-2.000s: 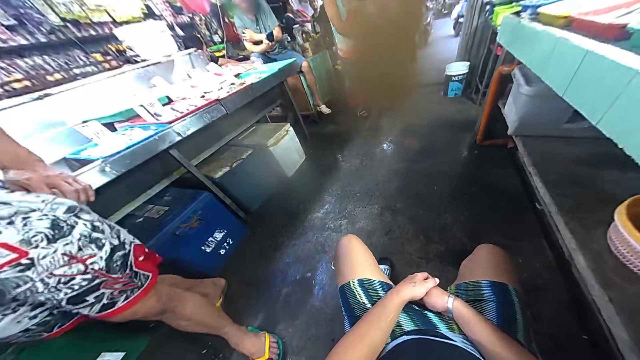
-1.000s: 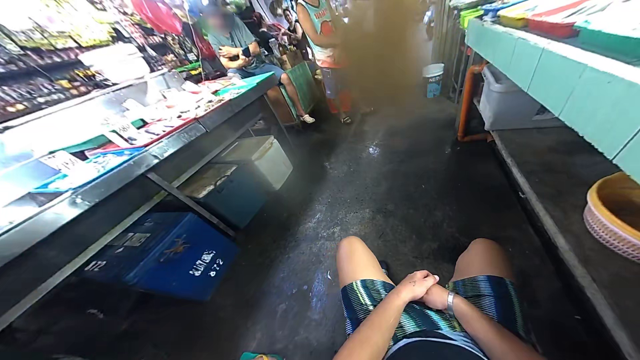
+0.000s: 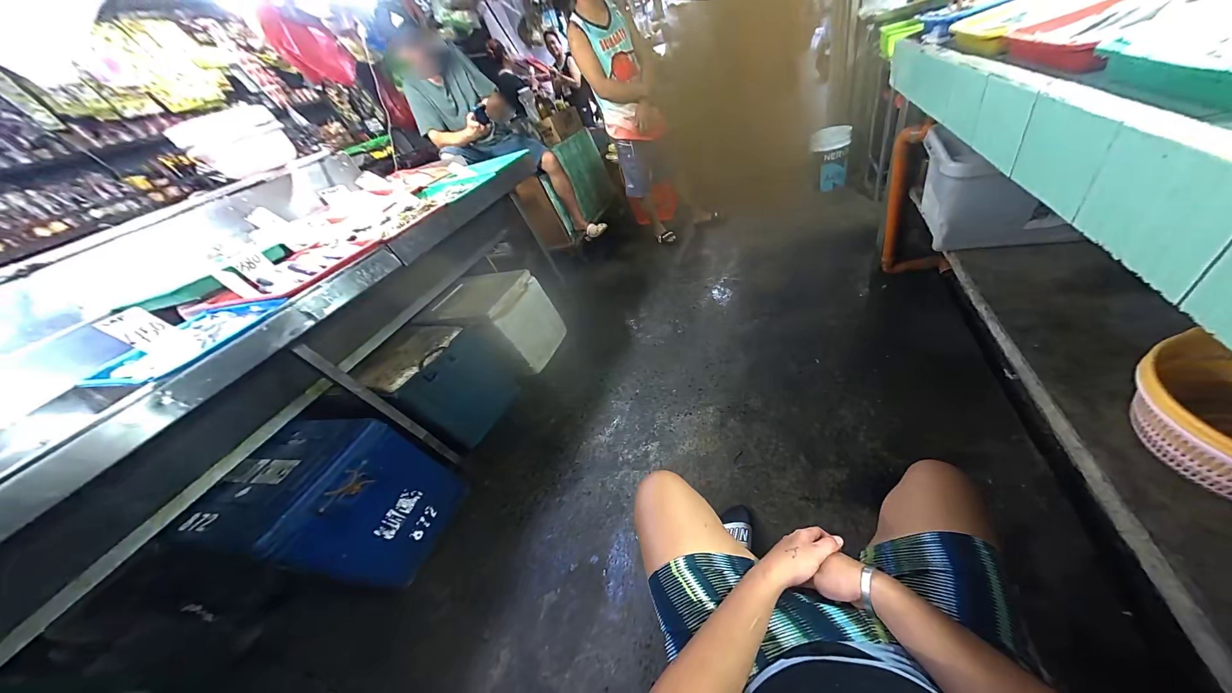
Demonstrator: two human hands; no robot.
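Observation:
My left hand [image 3: 801, 556] lies clasped over my right hand [image 3: 839, 577], or the two are folded together, between my knees. The arm from the left of the view ends in the upper hand; the arm from the right wears a silver-coloured bracelet [image 3: 867, 587] at the wrist. No object shows in either hand. Both rest above the patterned blue and green shorts [image 3: 938, 568] on my lap. The fingers are partly hidden where the hands overlap. A dark slide sandal [image 3: 738, 527] shows beside one knee.
A metal stall [image 3: 337, 303] with seafood trays runs along the left, above a blue cooler box [image 3: 356, 500] and other bins. On the right stand a green tiled counter [image 3: 1088, 183] and a plastic basket [image 3: 1179, 414]. A seated person [image 3: 457, 101] and a standing person [image 3: 621, 87] are ahead.
The person in patterned shorts seen at the left two seconds ago has left the view. My hands stay clasped in my lap.

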